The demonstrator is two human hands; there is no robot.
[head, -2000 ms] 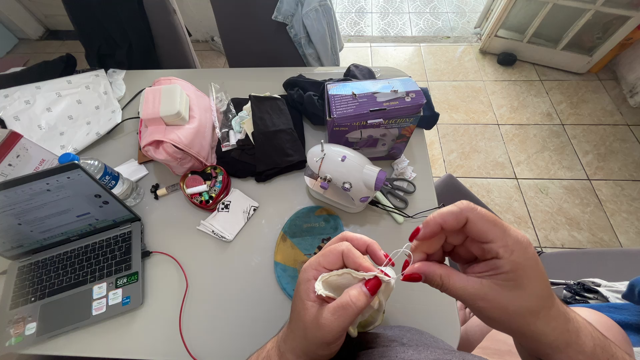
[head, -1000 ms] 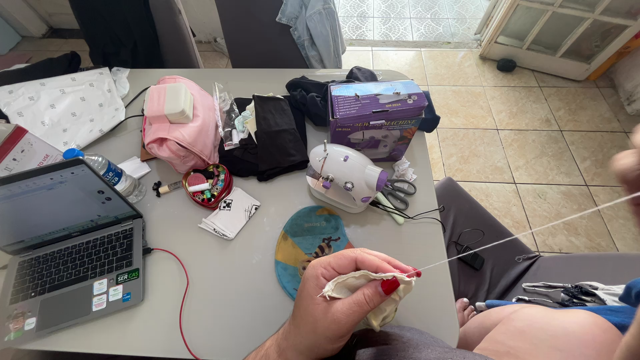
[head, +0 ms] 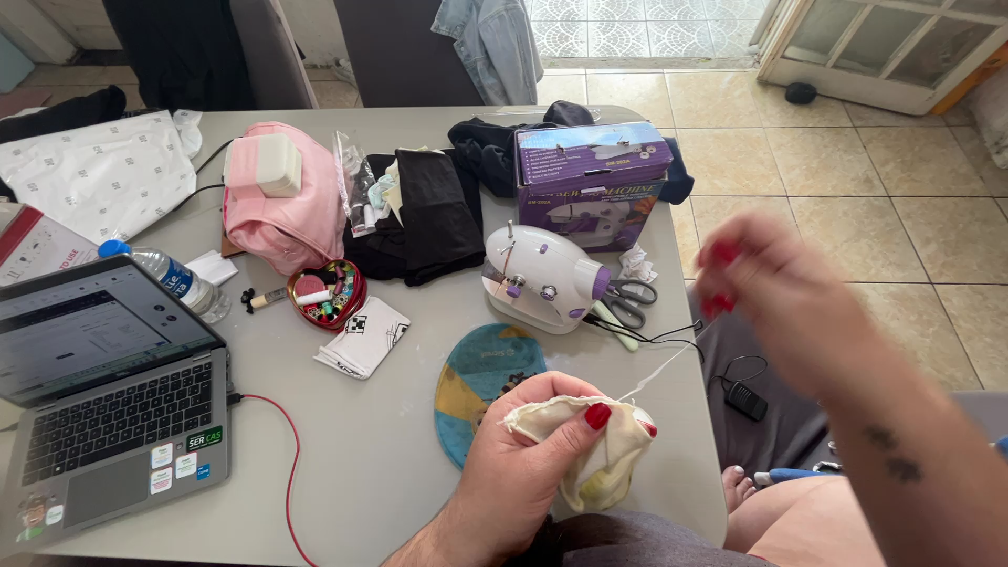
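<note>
My left hand (head: pixel 535 457) pinches a piece of cream fabric (head: pixel 602 465) by its gathered upper edge, thumb in front. From that edge a white thread (head: pixel 665 364) runs up and right to my right hand (head: pixel 756 291), which is raised and blurred, fingertips together at the thread's end. Whether a needle is between them cannot be seen. Beyond my left hand lies a round blue and yellow mat (head: pixel 488 386), partly hidden by it. A white and purple mini sewing machine (head: pixel 543 276) stands behind the mat.
Grey-handled scissors (head: pixel 630 302) and black cables (head: pixel 654 339) lie right of the machine, its box (head: pixel 591 189) behind. A heart-shaped sewing kit (head: pixel 327 295), folded white cloth (head: pixel 364 339), pink bag (head: pixel 283 213), water bottle (head: pixel 177 279) and laptop (head: pixel 118 409) with a red cable (head: pixel 293 472) occupy the left.
My right hand was close to the fabric, then far out right with the thread stretched long; now it is nearer again, with a shorter length of thread. My left hand keeps holding the fabric.
</note>
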